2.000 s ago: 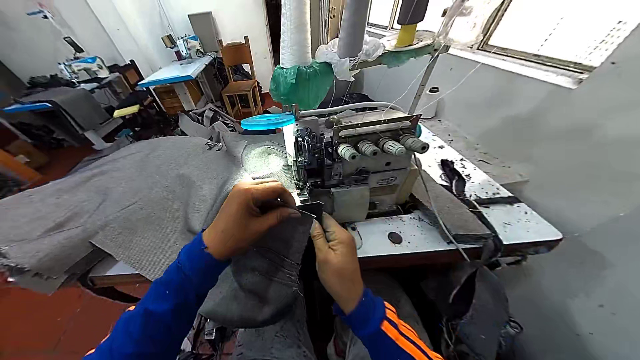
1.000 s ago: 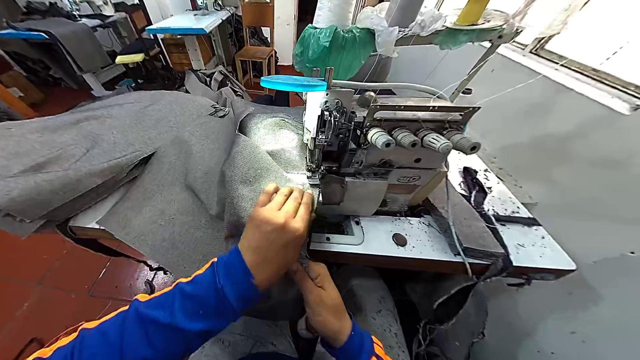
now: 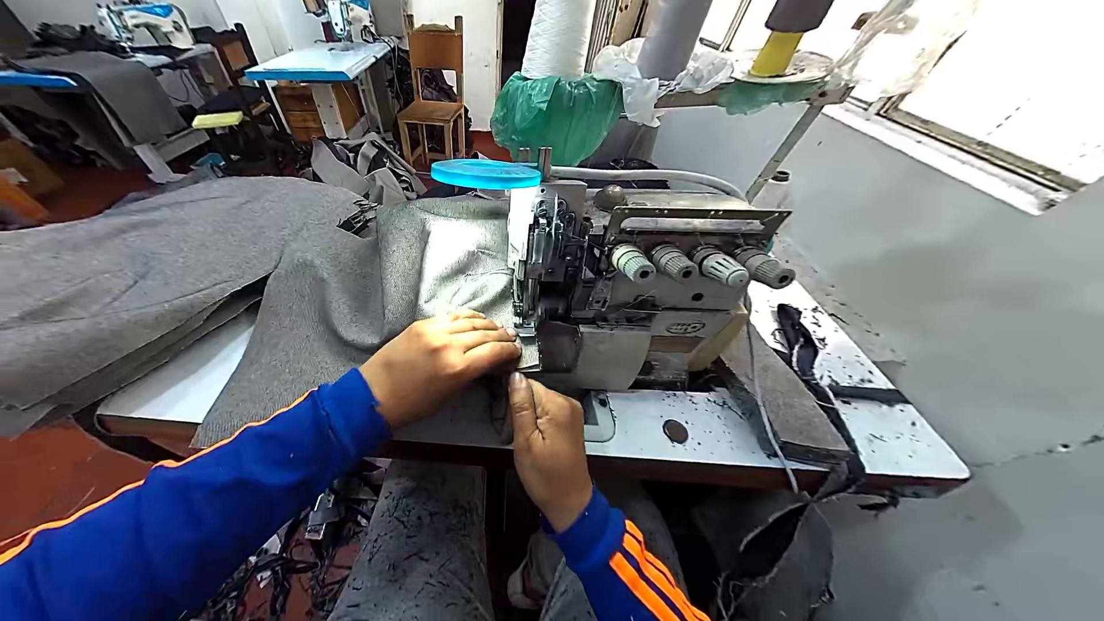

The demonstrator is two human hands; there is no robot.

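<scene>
An overlock sewing machine stands on a white table, its presser foot and needle area just ahead of my fingertips. Grey knit fabric spreads from the foot to the left over the table. My left hand lies on the fabric, fingertips close to the foot. Just below, my right hand pinches the fabric's near edge with thumb and fingers; the pinched part is mostly hidden. The two hands nearly touch. A lit blue transparent disc sits above the needle area.
Thread cones stand behind the machine, one wrapped in green plastic. Stacked grey cut pieces and dark scraps lie on the table's right part, with lint around. A wooden chair and other sewing tables stand farther back; a wall and window are at right.
The fabric near my hands now lies under the machine's foot area, where two seconds ago both hands held its edge in front. My right hand has come up closer to the left one since a second ago.
</scene>
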